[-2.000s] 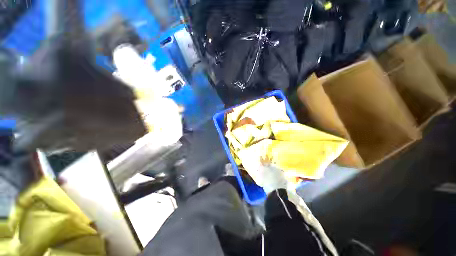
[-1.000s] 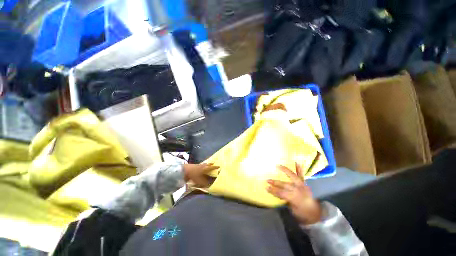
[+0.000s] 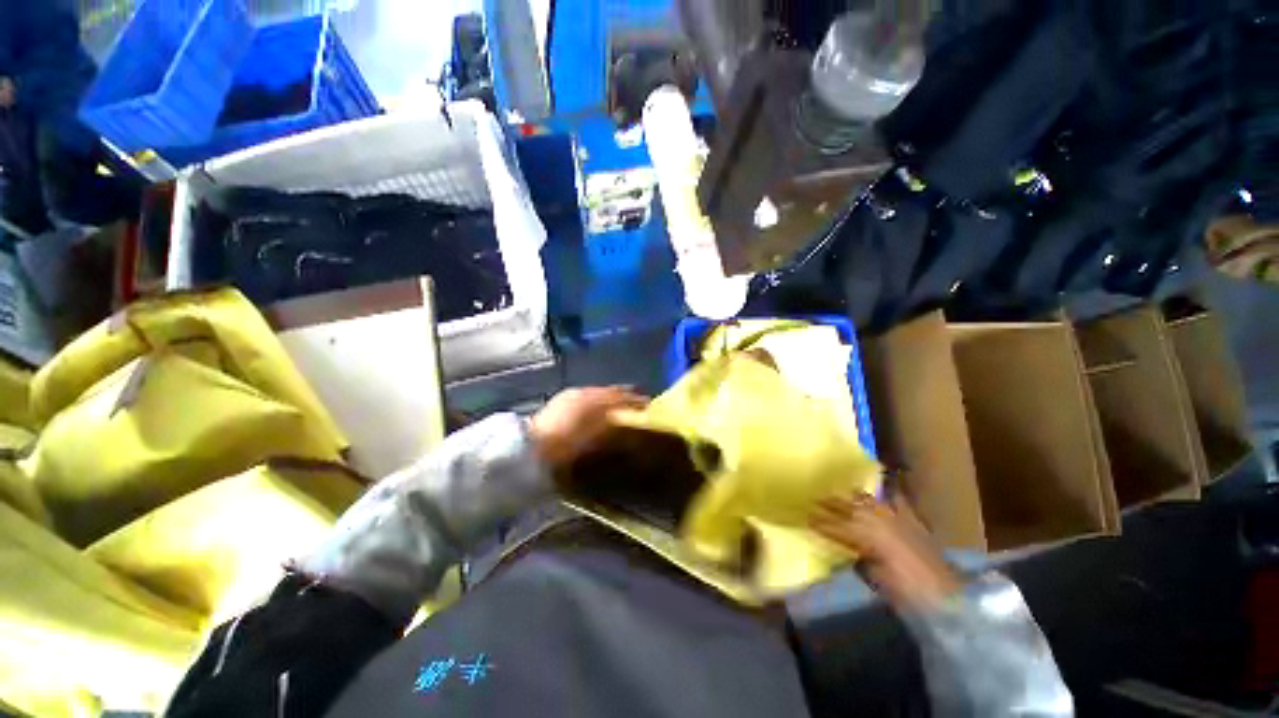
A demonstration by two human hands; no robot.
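A bright yellow bag (image 3: 779, 484) lies across my lap and the near side of the blue bin, its dark brown inside showing at the open mouth. My left hand (image 3: 586, 425) grips the bag's rim at the upper left of the mouth. My right hand (image 3: 887, 544) is on the bag's right side, slightly blurred, its fingers on the fabric. The dark press head (image 3: 786, 197) with a clear cup (image 3: 867, 68) on it stands above and beyond the bag, apart from it.
The blue bin (image 3: 861, 400) holds more yellow bags. A yellow bag stack (image 3: 168, 435) is at left, beside a pale board (image 3: 372, 372) and a white crate (image 3: 526, 253) of black pieces. Open cartons (image 3: 1031, 421) stand at right. A white wrapped bar (image 3: 683, 204) hangs by the press.
The bag's mouth has opened, showing the brown inside. My right hand has moved slightly right. The view has shifted, so the press head now shows clearly.
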